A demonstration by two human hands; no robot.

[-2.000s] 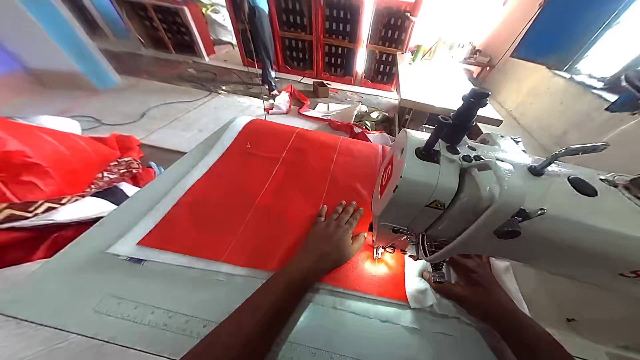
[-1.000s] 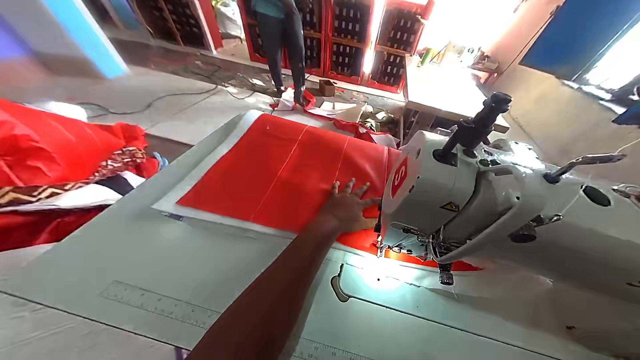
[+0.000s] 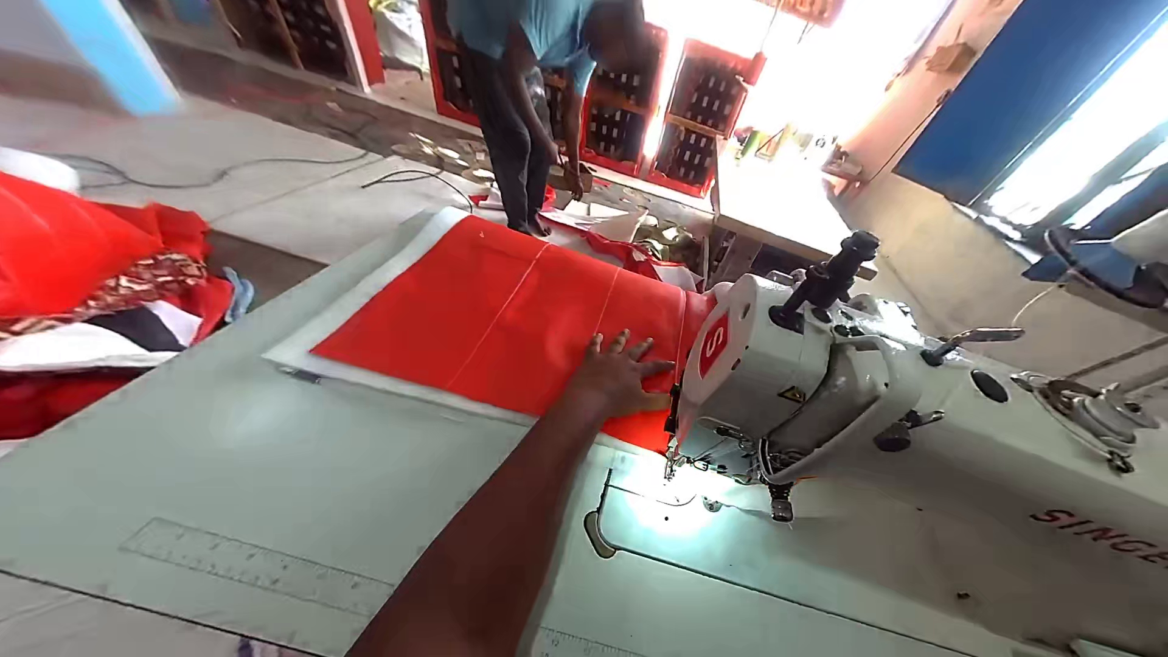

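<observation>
My left hand [image 3: 620,376] rests palm down with fingers spread on red fabric [image 3: 511,315], beside the head of a Singer sewing machine [image 3: 821,392]. Chalk-like pale lines run across the red fabric. White backing material [image 3: 351,299] shows beneath it along its left and near edges. The fabric's near right corner lies just behind the presser foot [image 3: 671,465], under the lit needle area. Bare machine bed [image 3: 675,520] shows in front of the needle. My right hand is out of the frame.
Rulers [image 3: 260,566] lie along the table's near part. Red, white and patterned cloth [image 3: 100,292] is heaped at the left. Beyond the table, a person [image 3: 529,100] bends over scraps on the floor. A bright side table [image 3: 776,192] stands behind the machine.
The red fabric has moved back from the needle, my left hand on it. My right hand, by the machine two seconds ago, is out of view. The person beyond has bent down into view.
</observation>
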